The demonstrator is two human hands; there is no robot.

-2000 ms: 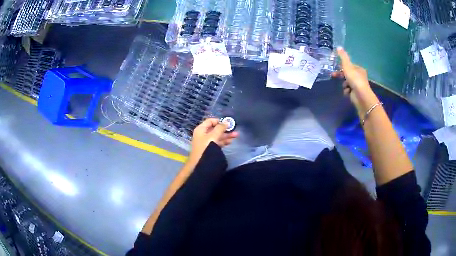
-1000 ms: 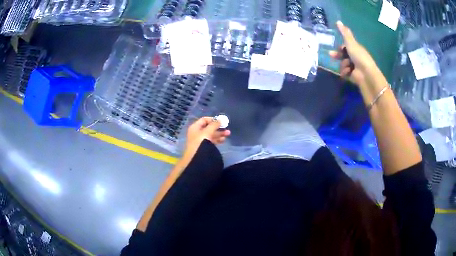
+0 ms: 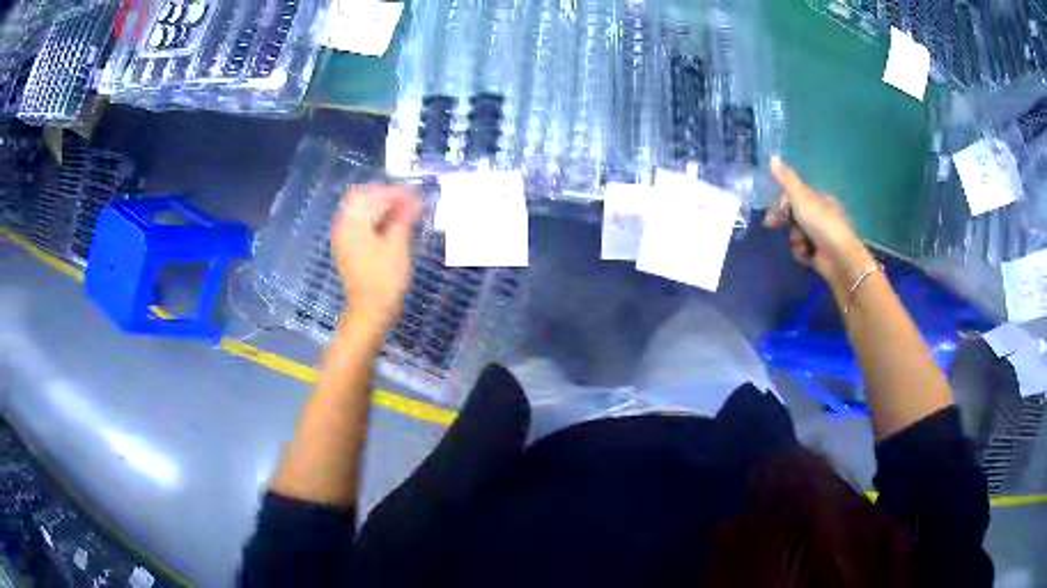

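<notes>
A clear blister tray point(image 3: 574, 138) lies on the green bench in front of me, with dark rows of round black components point(image 3: 485, 124) at its left and right parts. White paper labels point(image 3: 486, 218) hang from its front edge. My left hand point(image 3: 373, 236) is raised left of the tray's front corner, above the floor trays; it is blurred, and no part can be made out in it. My right hand point(image 3: 809, 218) is at the tray's front right corner, index finger extended and the other fingers curled; whether it touches the tray or holds something is unclear.
A stack of loaded trays point(image 3: 431, 310) stands on the floor below my left hand. A blue stool point(image 3: 167, 267) is at the left, another blue stool point(image 3: 838, 345) under my right arm. Another loaded tray point(image 3: 230, 57) with a small tray of pale discs lies at the upper left. Tagged trays point(image 3: 987, 126) are at the right.
My left hand has moved up and left from near my lap; the small pale disc it held no longer shows. My right hand stays by the tray corner. The view has shifted.
</notes>
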